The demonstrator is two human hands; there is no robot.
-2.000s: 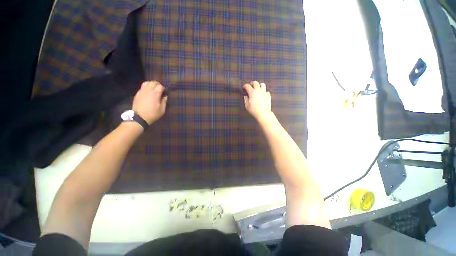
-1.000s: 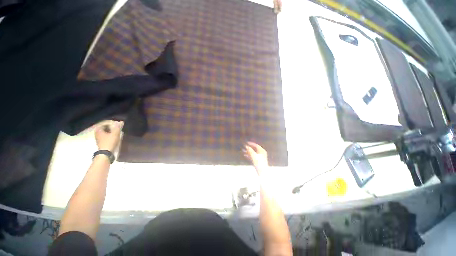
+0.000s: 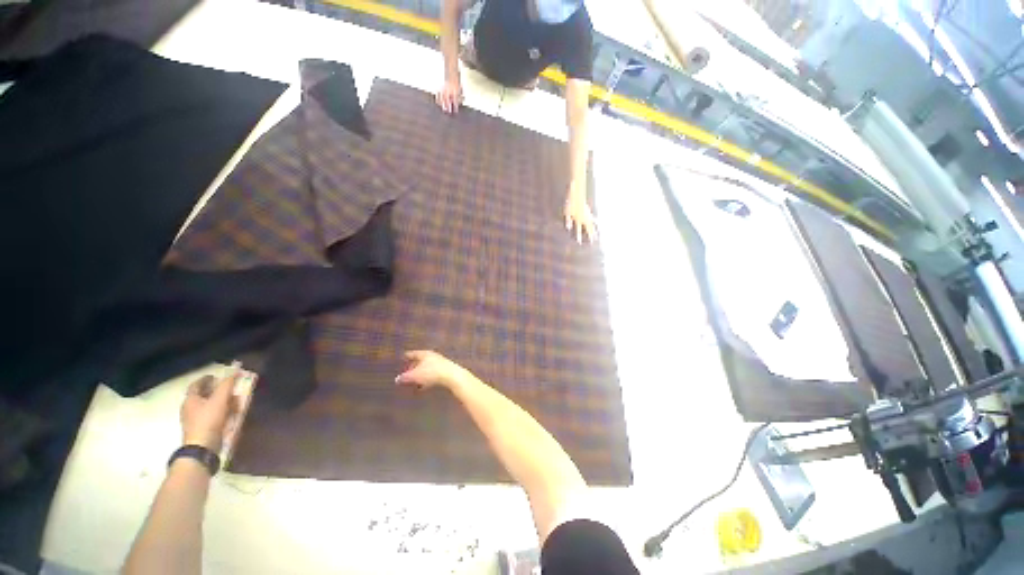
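Observation:
A plaid fabric lay (image 3: 505,303) lies flat on the cream table. A folded-back plaid ply (image 3: 264,213) with dark cloth lies over its left part. My left hand (image 3: 208,410) is at the lay's near left corner, with its fingers on a narrow pale strip (image 3: 239,410) with reddish marks, which I cannot identify. My right hand (image 3: 427,368) is over the near middle of the lay, fingers loosely bent and holding nothing; whether it touches the cloth is unclear.
A large black cloth (image 3: 101,225) covers the left. Another person's hands (image 3: 578,216) rest on the lay's far side. At right are a dark-framed white sheet (image 3: 764,281), a cutting machine's base plate (image 3: 784,477), its cable and a yellow tape roll (image 3: 739,531). Specks lie near me.
The view has tilted up, showing the other person across the table. My right hand has moved left across the lay. My left hand stays near the left corner, now with the pale strip.

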